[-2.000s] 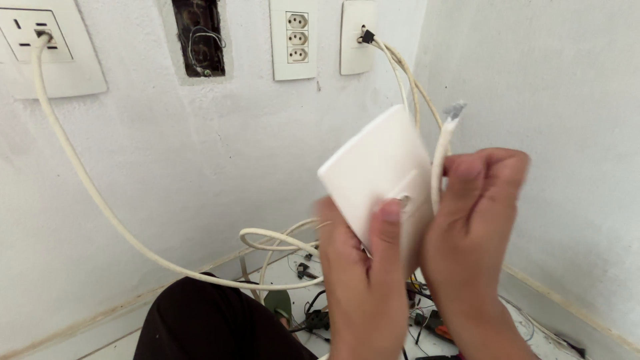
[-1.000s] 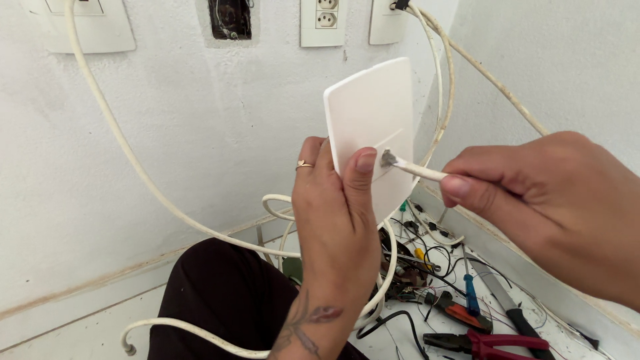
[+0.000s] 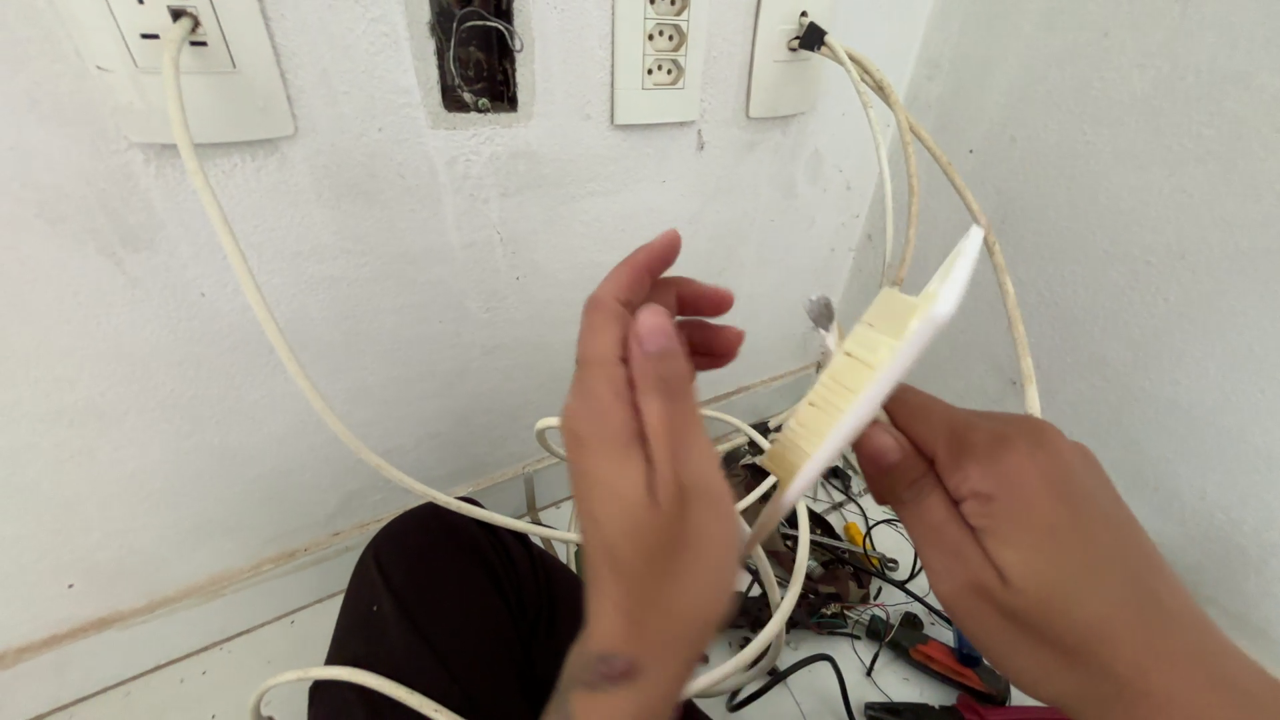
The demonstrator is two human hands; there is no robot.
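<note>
My right hand [image 3: 1000, 540] grips the cable and lower part of a white wall cover plate [image 3: 880, 390], which is seen nearly edge-on and tilted. A cream-coloured block [image 3: 845, 375] sits on the plate's back, facing left. The stripped grey end of a white cable [image 3: 822, 313] sticks out just behind this block. To the left of the plate, my left hand [image 3: 650, 460] is raised with its fingers partly curled and apart, holding nothing. A small ochre-free shadow blurs the plate's lower corner, so contact there is hard to tell.
On the wall are an open box with wires [image 3: 478, 60], a triple socket [image 3: 655, 60] and plates with plugged cables [image 3: 785, 70]. Looped white cable [image 3: 800, 560], tools such as orange-black pliers [image 3: 945, 660], and black wires lie on the floor beside my knee [image 3: 450, 610].
My left hand has let go of the plate. My right hand now holds the plate, turned nearly edge-on with its back block showing; a second ago its smooth front faced me.
</note>
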